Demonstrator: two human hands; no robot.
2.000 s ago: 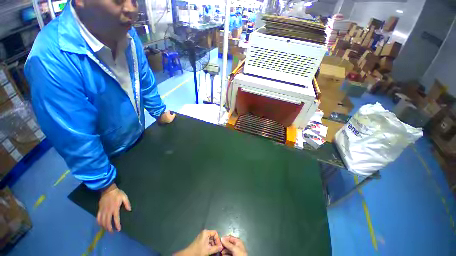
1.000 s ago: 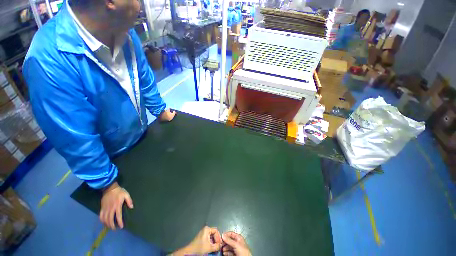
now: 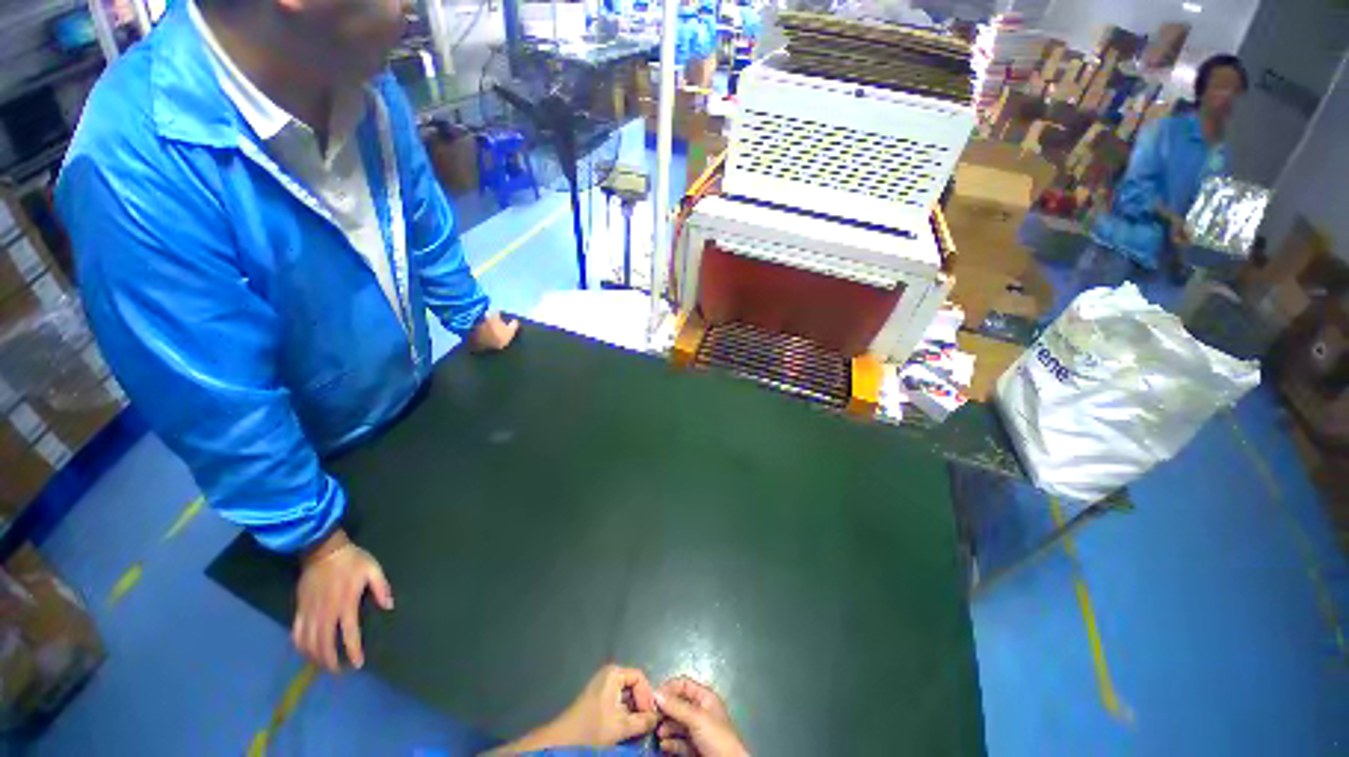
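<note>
My left hand (image 3: pixel 611 708) and my right hand (image 3: pixel 698 719) are close together at the near edge of the dark green table (image 3: pixel 710 518), low in the view. Their fingertips meet. Something small and dark shows between or just below the fingers, too small to name, and I cannot tell if either hand grips it. The lower part of my right hand is cut off by the picture's bottom edge.
A person in a blue smock (image 3: pixel 222 281) leans on the table's left side, both hands on it. Beyond the table are dark rollers (image 3: pixel 775 362) and the shrink tunnel (image 3: pixel 821 222). A white sack (image 3: pixel 1117 392) stands at right. Another person (image 3: pixel 1169 178) holds something shiny.
The far person at right has come closer into view, carrying a shiny thing. My hands stay together at nearly the same place, with only small finger movement.
</note>
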